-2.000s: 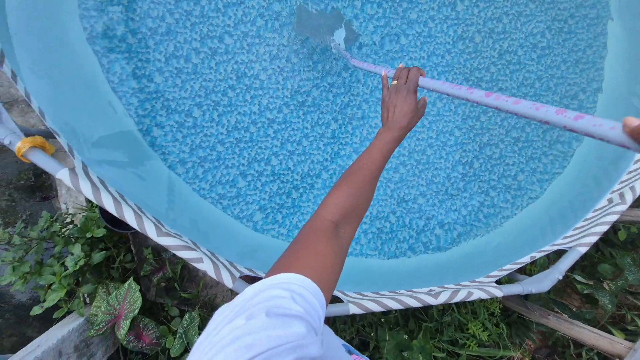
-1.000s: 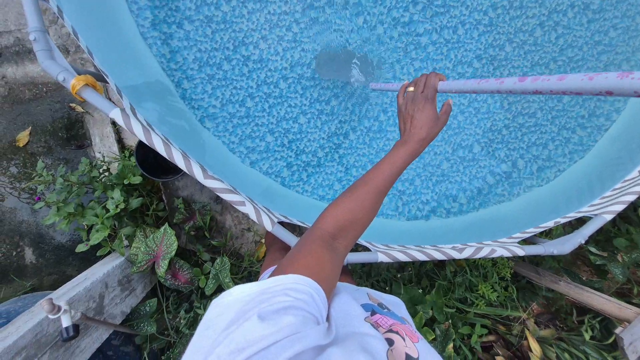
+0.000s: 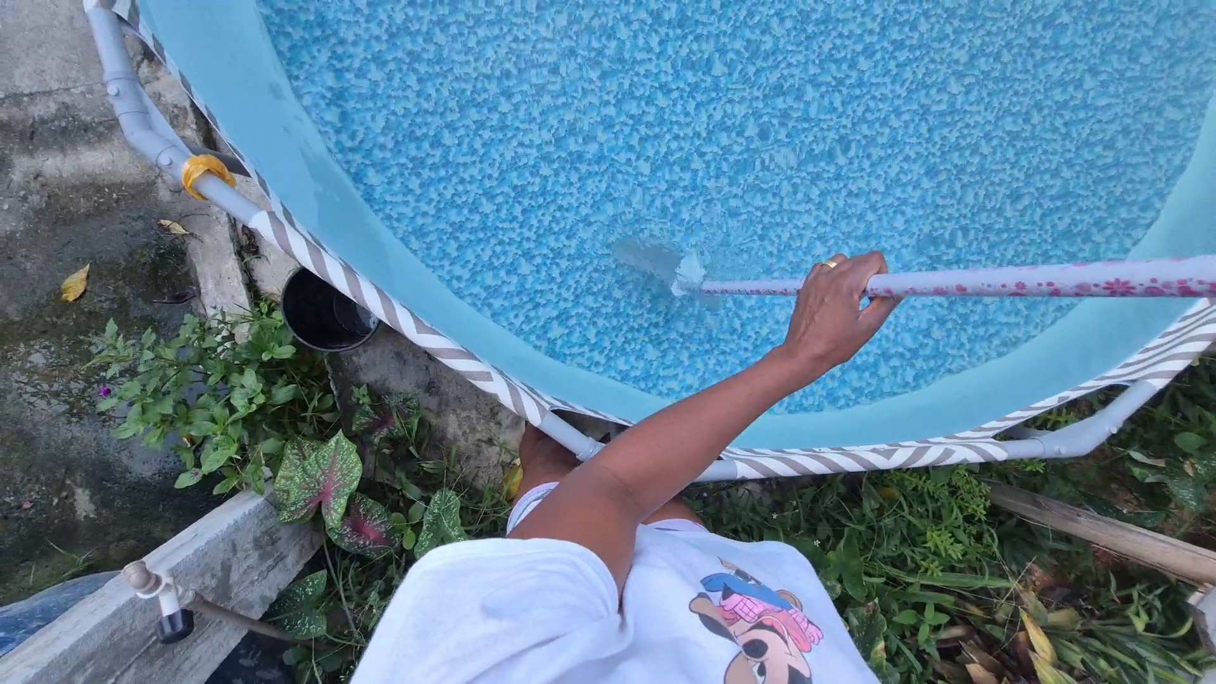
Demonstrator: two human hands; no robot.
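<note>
My left hand (image 3: 841,309), with a ring on one finger, is closed around a long white pole (image 3: 1045,278) with a pink floral pattern. The pole runs from the right edge of the view down into the water of a round frame pool (image 3: 389,294). At its lower end is a whitish fitting (image 3: 689,274), near the water surface, with a dark, blurred shape (image 3: 646,256) beside it that I cannot identify. My right hand is out of view, as is the pole's far end.
The pool's grey tubular frame (image 3: 1083,437) curves in front of my legs, an orange tie (image 3: 206,176) around it at left. Outside the wall are a black bucket (image 3: 328,309), leafy plants (image 3: 318,480), a concrete ledge (image 3: 228,551) with a tap (image 3: 163,600), and a wooden plank (image 3: 1102,532).
The pole's fitting has come closer to the near pool wall, and the pole lies more level across the view. My right hand, at the right edge two seconds ago, has left the view.
</note>
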